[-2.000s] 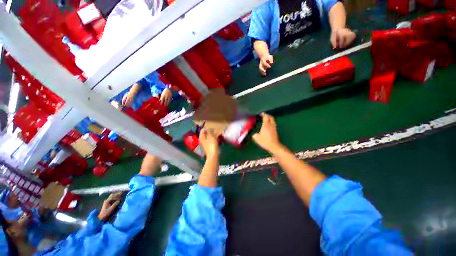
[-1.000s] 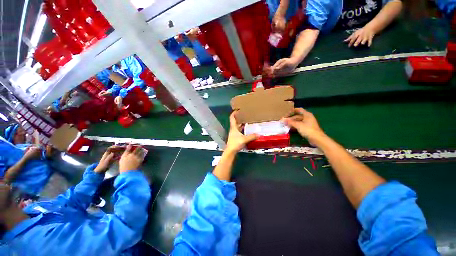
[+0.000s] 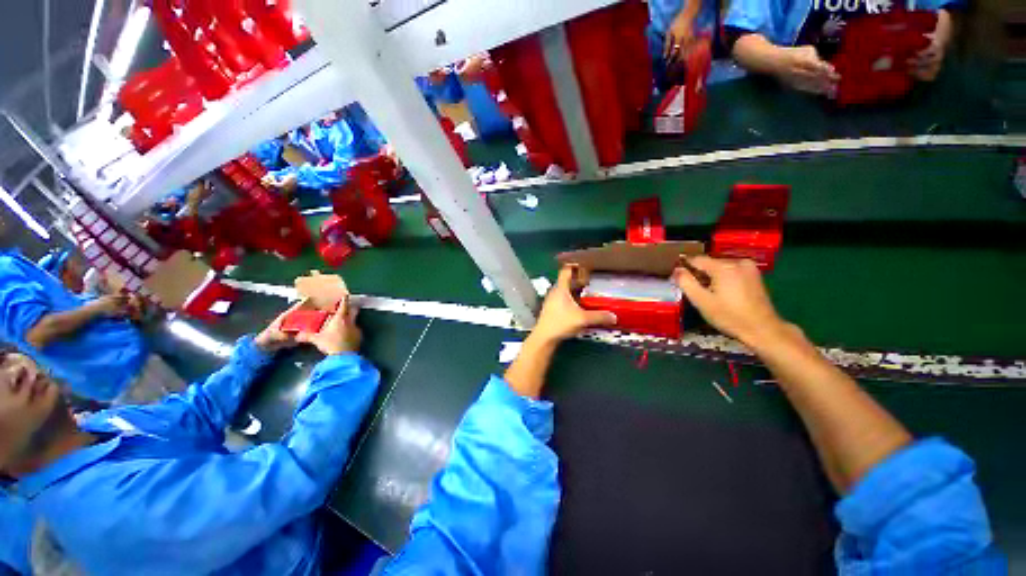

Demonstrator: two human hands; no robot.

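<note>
A small red carton (image 3: 636, 316) is held over the belt edge rail, its long side towards me. A pale white insert (image 3: 630, 288) shows in its opening. Its brown kraft lid (image 3: 632, 254) is tilted over the back of the opening. My left hand (image 3: 559, 311) grips the carton's left end, thumb along the front. My right hand (image 3: 729, 295) is at the right end, fingers at the lid's right corner; the fingertips are partly hidden behind the lid.
A black work mat (image 3: 692, 473) lies before me. A white frame post (image 3: 433, 169) slants down left of the carton. Red cartons (image 3: 752, 221) lie on the green belt (image 3: 866, 281) beyond. A person in a blue smock (image 3: 214, 450) works at left; others work across the belt.
The lid has tilted from standing upright to lower over the opening, my hands still at both ends. Red cartons have appeared on the belt behind. The person at left now holds an open carton.
</note>
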